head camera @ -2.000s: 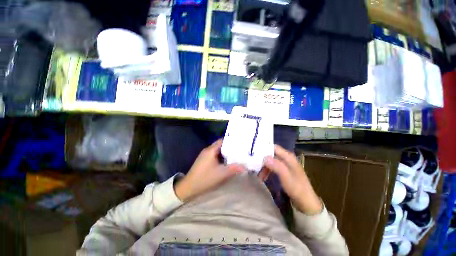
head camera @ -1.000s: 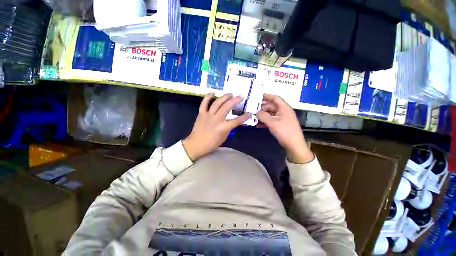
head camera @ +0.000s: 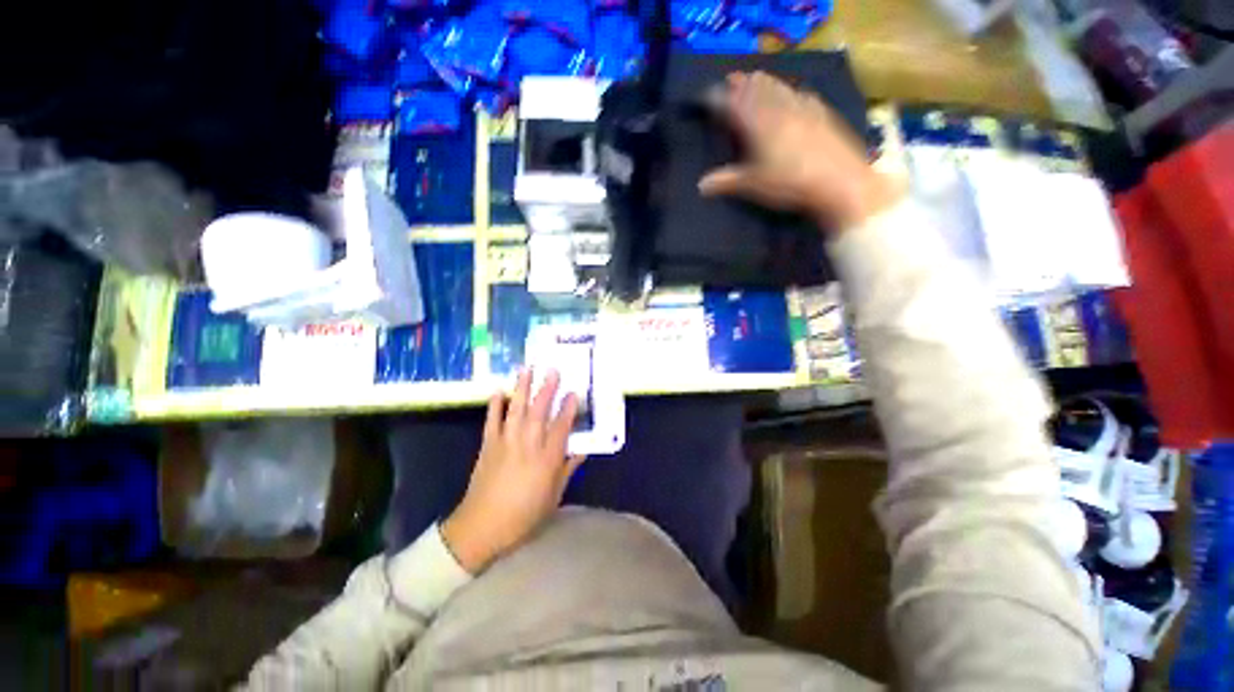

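A white housing [head camera: 606,406] lies at the bench's front edge and sticks out over it. It has an opening with a dark strip along its right side. My left hand [head camera: 521,453] holds it from the left, fingers on top and thumb at its lower edge. My right hand [head camera: 785,149] is over the black slabs [head camera: 731,243] behind the work, fingers and thumb apart. It is slightly blurred, and no object shows in it; whether its fingertips touch the top slab is unclear. The screwdriver [head camera: 629,183] stands just left of the slabs, blurred.
A white unit with a round head [head camera: 271,257] stands left on the bench beside white plates [head camera: 383,257]. More white plates [head camera: 1049,223] stand at the right, near a red bin [head camera: 1191,270]. Blue packs [head camera: 501,47] are heaped behind. White-and-black units [head camera: 1130,527] lie below right.
My right hand has left the housing and moved forward and right over the black slabs. My left hand still holds the housing at the bench edge. The camera view has shifted, showing the blue heap.
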